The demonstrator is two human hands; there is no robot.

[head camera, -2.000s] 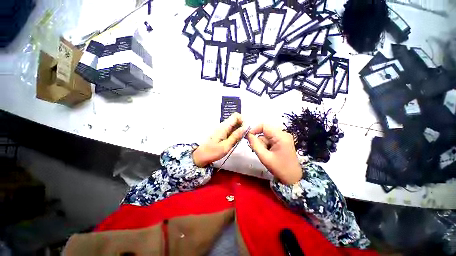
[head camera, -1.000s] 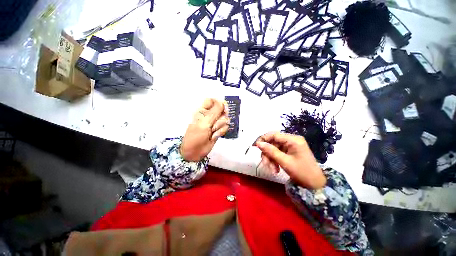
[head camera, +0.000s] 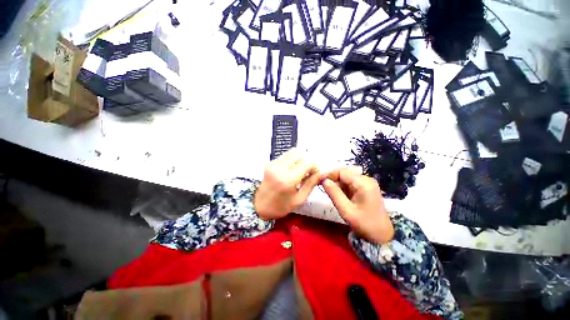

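My left hand [head camera: 285, 185] and my right hand [head camera: 358, 201] meet at the fingertips in front of my body, near the table's edge. Fingers and thumb are pinched together on each hand. In the earlier frames a thin dark string shows at the fingers; now whatever lies between the fingertips is too small to make out. A black hang tag [head camera: 284, 132] with pale lines of text lies just beyond my left hand, its lower end partly covered. A tangled pile of black hang tag strings [head camera: 389, 164] lies to the right, beyond my right hand.
White-faced hang tags [head camera: 338, 27] lie heaped at the back centre. A spare string bundle [head camera: 454, 28] is at the back right. A dark pile of strung tags [head camera: 514, 140] lies far right. Banded card stacks [head camera: 133, 74] and a small cardboard box [head camera: 64, 91] stand left.
Since one second ago, my left hand has come down and right from beside the black hang tag, and my right hand has moved slightly left. Their fingertips are together again.
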